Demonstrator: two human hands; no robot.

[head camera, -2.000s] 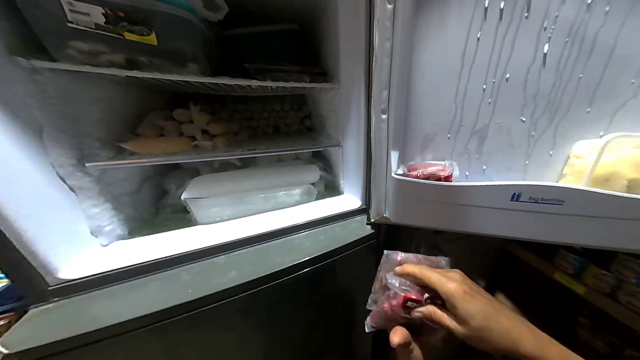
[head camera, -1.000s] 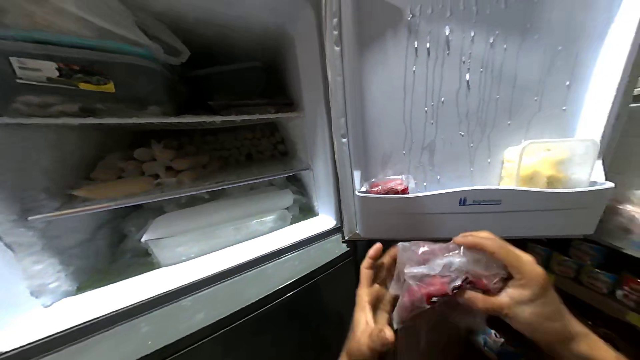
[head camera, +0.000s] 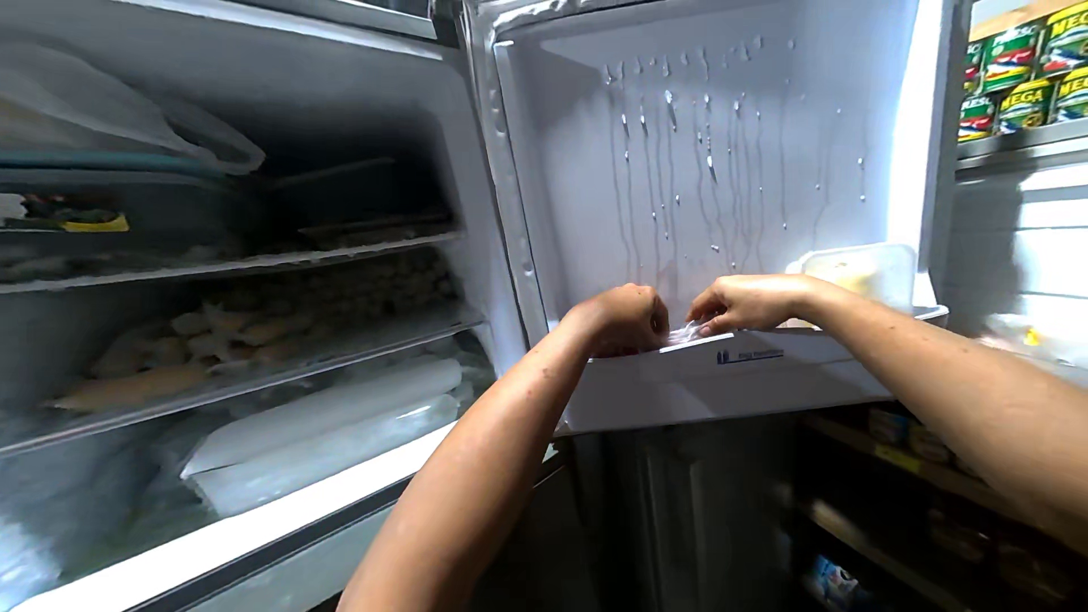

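My left hand [head camera: 625, 314] reaches into the freezer door's bin [head camera: 663, 387], its fingers behind the front wall and mostly hidden. My right hand [head camera: 744, 302] is just to its right, thumb and fingers pinching the edge of a clear plastic bag [head camera: 693, 330]. The bag sits in the bin between both hands; only its top edge shows, and its contents are mostly hidden. Whether my left fingers grip it I cannot tell. A plastic tub with yellow contents [head camera: 863, 274] stands in the same bin, behind my right forearm.
At left, the open freezer's shelves hold frozen bags [head camera: 229, 340], a lidded container [head camera: 110, 217] and a frosted white box [head camera: 323, 433]. Water drops run down the door's inner panel [head camera: 705, 153]. Green cans [head camera: 1024, 102] stand on a shelf at the upper right.
The clear bag with red contents, held in both hands below the bin a second ago, is down in the door bin. Both hands have moved up to the bin. The view has shifted.
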